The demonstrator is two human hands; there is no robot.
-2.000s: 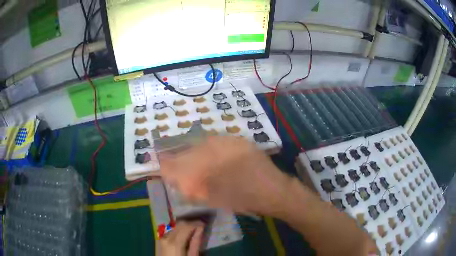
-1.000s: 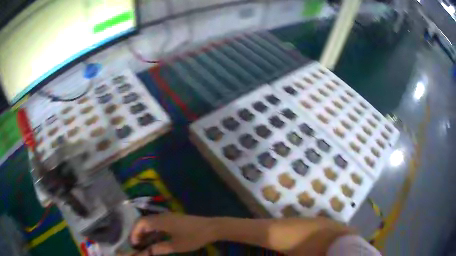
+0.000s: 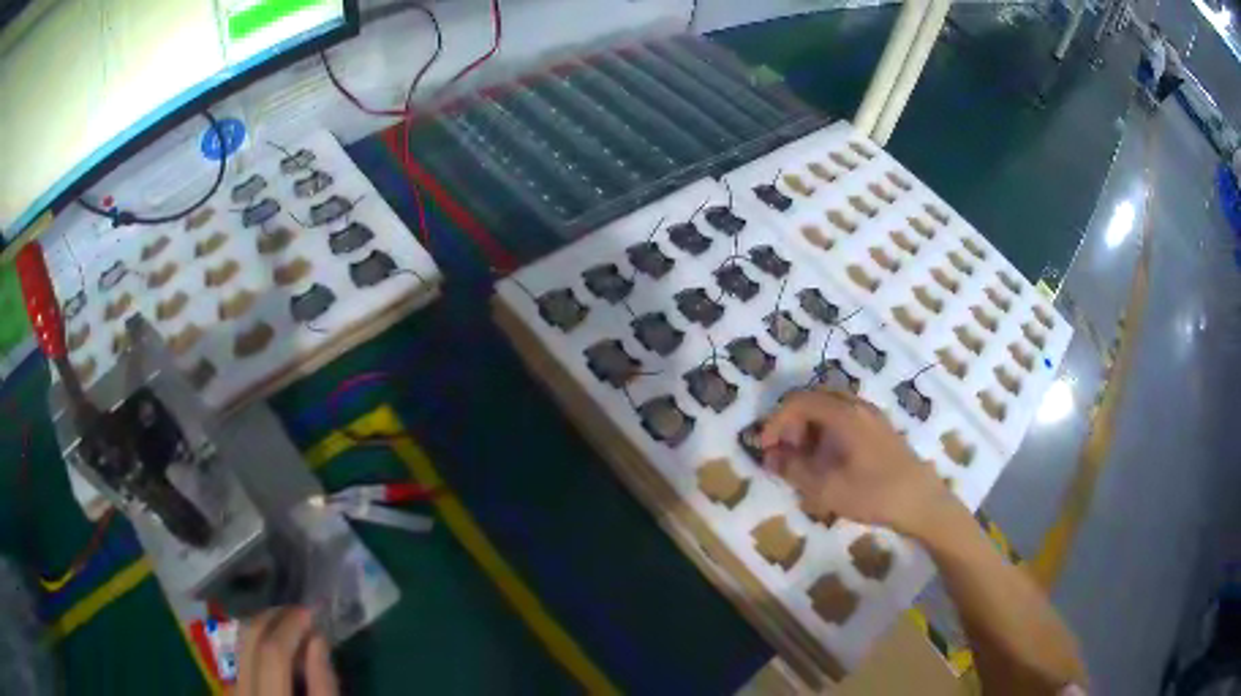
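Observation:
My right hand [image 3: 847,456] is over the right white foam tray [image 3: 613,442], its fingers pinching a small dark wired component [image 3: 753,437] at a cutout. Whether the component rests in the cutout cannot be told. Dark components fill several rows of this tray; other cutouts are tan and empty. My left hand [image 3: 283,655] is at the bottom edge, partly cut off, beside the base of the metal test fixture [image 3: 225,524]; what its fingers hold cannot be seen. The fixture's red toggle handle [image 3: 42,302] stands upright.
A partly filled foam tray [image 3: 320,356] lies behind the fixture. Clear ribbed blister trays [image 3: 613,136] lie at the rear. Red and white clip leads [image 3: 385,503] lie right of the fixture. A monitor [image 3: 150,95] stands at the rear left. A person [image 3: 1161,65] is far off at upper right.
The view has swung right. The fixture handle, low before, now stands upright. My right hand has moved from the fixture to the right foam tray with a component.

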